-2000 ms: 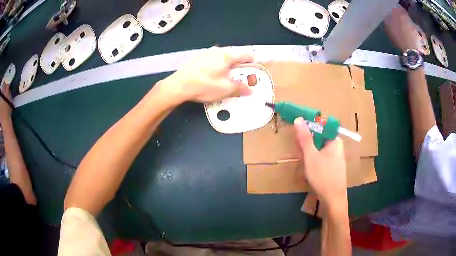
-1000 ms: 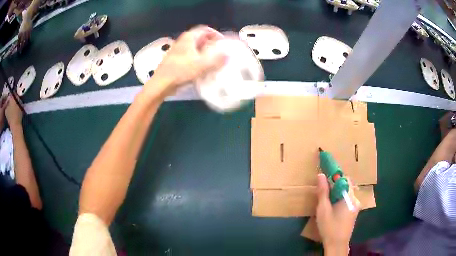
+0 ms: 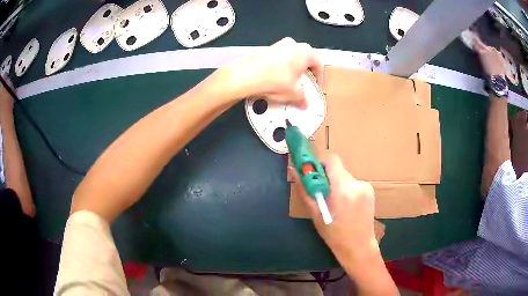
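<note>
My left hand (image 3: 283,72) holds a cream-white plastic cover (image 3: 269,121) by its upper edge, over the green bench and the left edge of the cardboard sheet. Two dark round holes show in the cover; its upper part is hidden by my hand. My right hand (image 3: 344,202) holds a green glue gun (image 3: 305,159) with an orange-red trigger part. The dark nozzle points up at the cover's face between the holes, at or very near the surface. A translucent white glue stick (image 3: 323,208) pokes from the gun's rear.
The brown cardboard sheet (image 3: 376,139) lies on the green bench (image 3: 191,231). A pale metal rail (image 3: 145,65) and slanting grey post (image 3: 440,34) stand before the belt, where several covers (image 3: 202,22) lie. A neighbour's watch-wearing arm (image 3: 497,115) reaches across at right. Another arm and a black cord (image 3: 46,141) are at left.
My left hand has brought a cover from over the rail down beside the cardboard. My right hand has moved the glue gun left and up to it. The neighbour's right-side arm reaches over the rail again.
</note>
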